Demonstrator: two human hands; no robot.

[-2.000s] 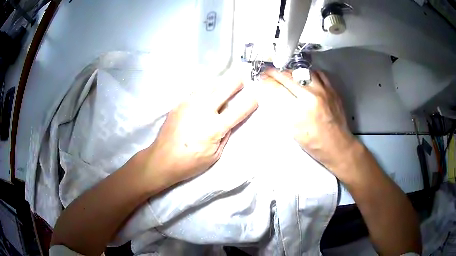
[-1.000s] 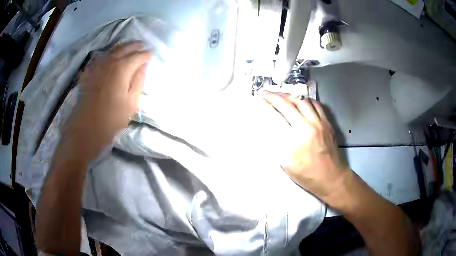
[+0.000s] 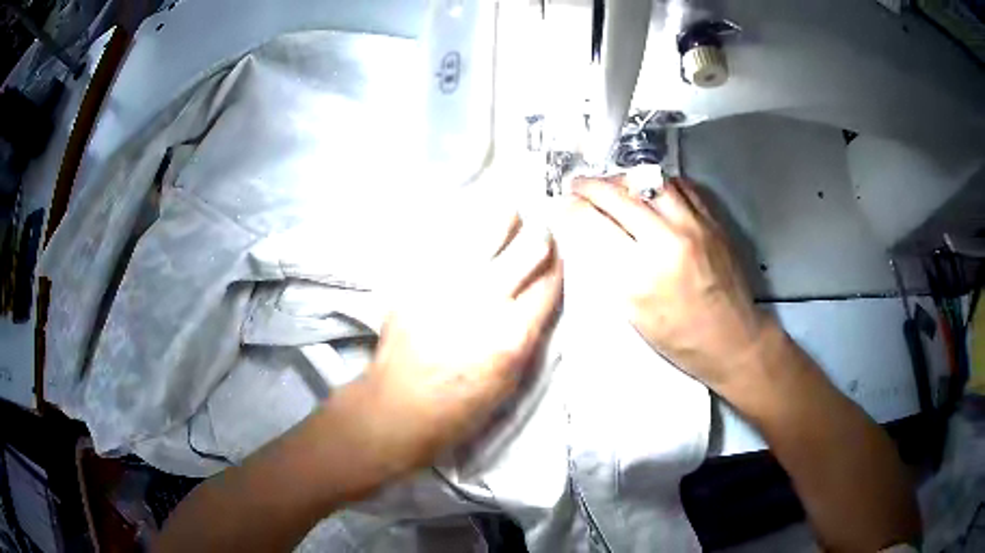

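Note:
The pale grey-white garment piece [image 3: 205,216] is spread over the table and hangs over its front edge, overexposed near the needle. My left hand [image 3: 464,324] lies on the cloth left of a seam, fingers pointing up toward the presser foot [image 3: 557,171]. My right hand [image 3: 691,281] presses on the cloth just right of the foot, fingertips beside it. Glare hides whether either hand pinches the cloth. The white sewing machine [image 3: 778,86] stands over the work.
A cream thread tension knob [image 3: 706,65] is on the machine head. Thin dark and orange tools [image 3: 931,335] stand at the table's right. The white table [image 3: 853,362] has a brown wood edge [image 3: 81,140] at the left. Dark items lie beyond that edge.
My left hand went out to the cloth's far left, then came back beside the seam near the foot. The left part of the cloth now lies further up the table. My right hand stays near the foot.

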